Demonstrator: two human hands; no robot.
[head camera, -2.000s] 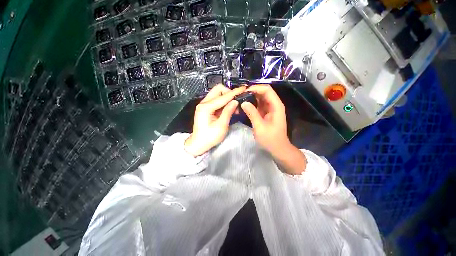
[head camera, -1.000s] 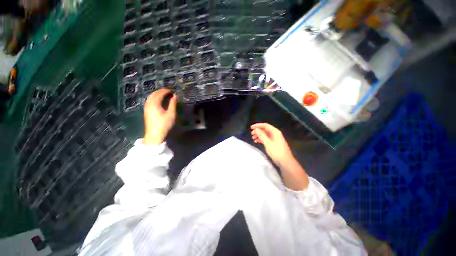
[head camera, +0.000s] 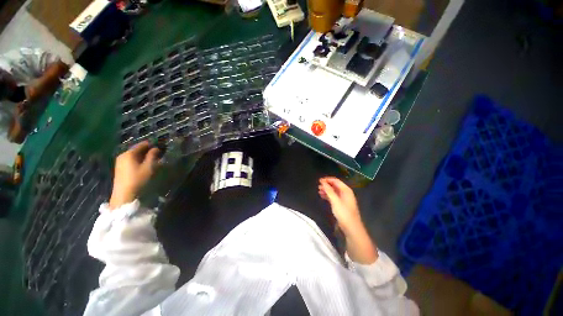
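The clear blister tray (head camera: 207, 102) lies on the green mat, with black housings (head camera: 179, 115) in its left pockets and bare pockets at its upper right. My left hand (head camera: 134, 170) is at the tray's lower left corner, fingers bent down and slightly blurred; I cannot tell whether it holds a part. My right hand (head camera: 336, 196) is above the dark area below the machine, fingers loosely curled, with no part visible in it. The white machine (head camera: 308, 102) stands right of the tray, its red-orange knob (head camera: 318, 128) facing me and black fixture blocks (head camera: 364, 58) on top.
More blister trays (head camera: 65, 216) are fanned at the left. A blue pallet (head camera: 487, 203) lies on the floor at right. A small clear bottle (head camera: 384, 137) stands beside the machine. Another person's arm (head camera: 46, 83) shows at far left. A white-patterned patch (head camera: 233, 171) is below the tray.
Two seconds ago both hands held a black housing together; they have since parted. The left moved to the tray's lower left corner. The view has shifted, showing more of the machine top.
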